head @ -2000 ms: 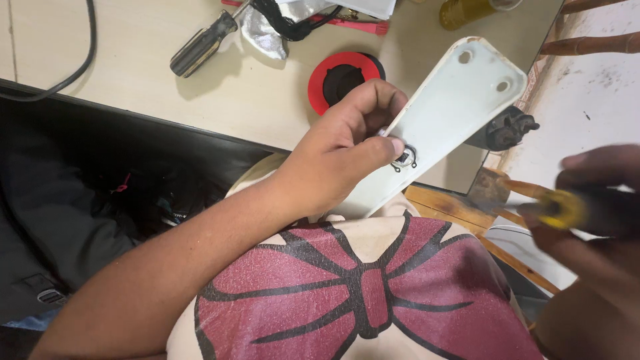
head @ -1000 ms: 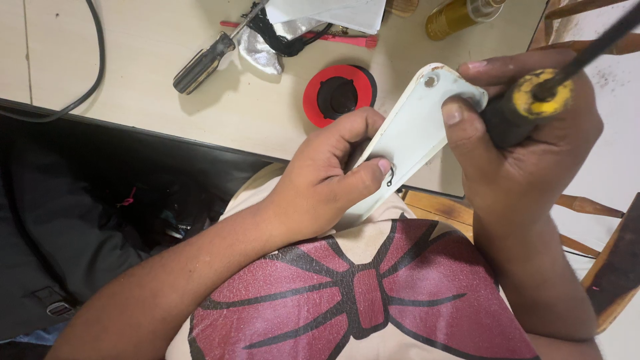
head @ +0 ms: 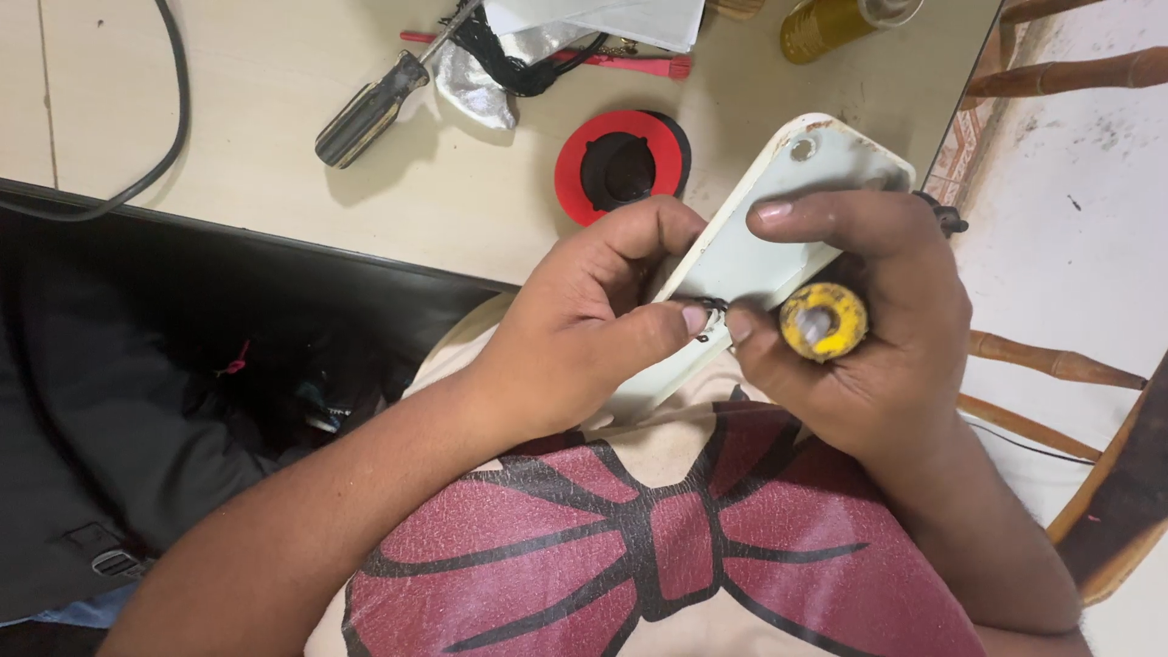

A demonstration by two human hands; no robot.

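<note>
A long white plastic housing (head: 739, 246) with rounded corners lies tilted between my hands, above my lap. My left hand (head: 602, 319) grips its left edge, the thumb pressing beside a small dark metal part (head: 710, 306) at the middle of the housing. My right hand (head: 867, 310) holds a screwdriver with a black and yellow handle (head: 824, 322), its yellow end toward the camera and most of it hidden. The right thumb touches near the small part, opposite my left thumb, and the right forefinger rests over the housing's face.
On the table (head: 265, 109) lie another screwdriver (head: 374, 109), a red and black ring-shaped part (head: 622, 166), silvery cloth with black cord, a pink brush (head: 639, 64) and a bottle of yellow liquid (head: 844, 23). A black cable crosses at left; a wooden chair stands at right.
My right hand, with the screwdriver, has come in from the right to the housing, then moved down from its upper end to the small part. My left hand keeps its hold.
</note>
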